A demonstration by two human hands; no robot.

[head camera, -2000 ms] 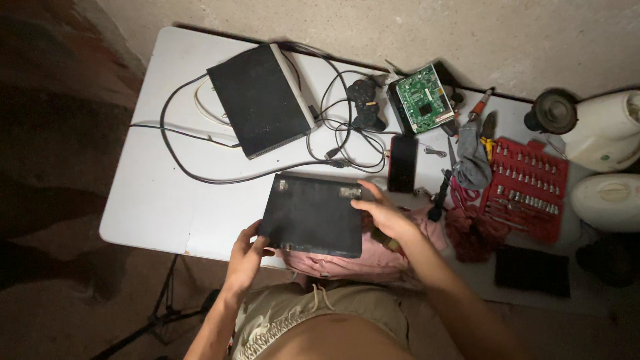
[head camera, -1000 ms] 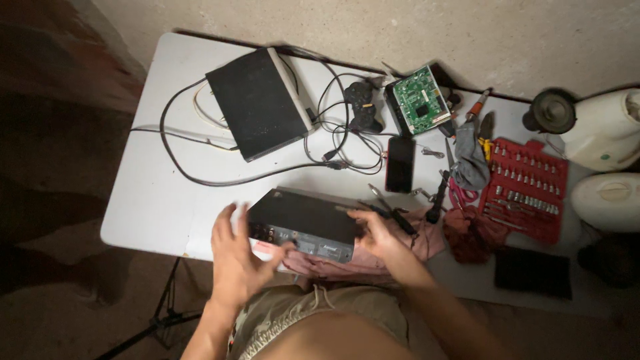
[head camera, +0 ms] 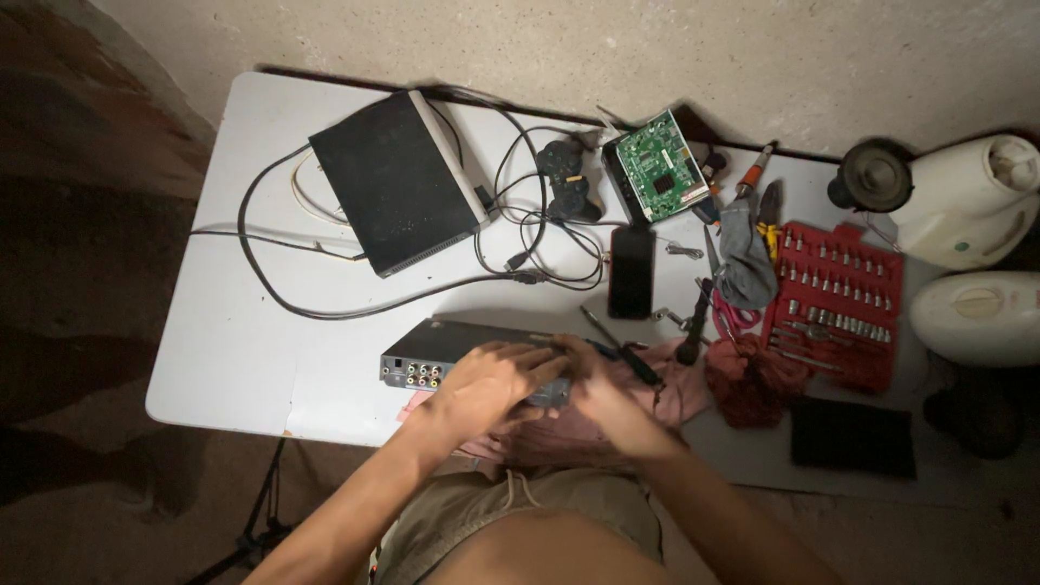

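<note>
A black electronic player box (head camera: 479, 337) with a row of coloured RCA sockets on its near side lies at the table's front edge, over a pink cloth (head camera: 674, 390). My left hand (head camera: 491, 378) rests across the near side and top edge of the box, its fingers reaching to the right. At the box's right end is my right hand (head camera: 581, 370), curled against it, its fingertips partly hidden. The two hands are close together. Just right of them a screwdriver (head camera: 621, 345) lies partly on the cloth.
Behind are a larger black console (head camera: 398, 183), looped black cables (head camera: 301, 311), a game controller (head camera: 569, 180), a green circuit board (head camera: 662, 166) and a phone (head camera: 630, 272). Rightward lie a grey cloth (head camera: 746, 260), a red socket set (head camera: 841, 305) and white appliance housings (head camera: 967, 203).
The box has been turned so its socket side faces me and sits lower on the cloth. My left hand has moved right, from the box's left end to near my right hand.
</note>
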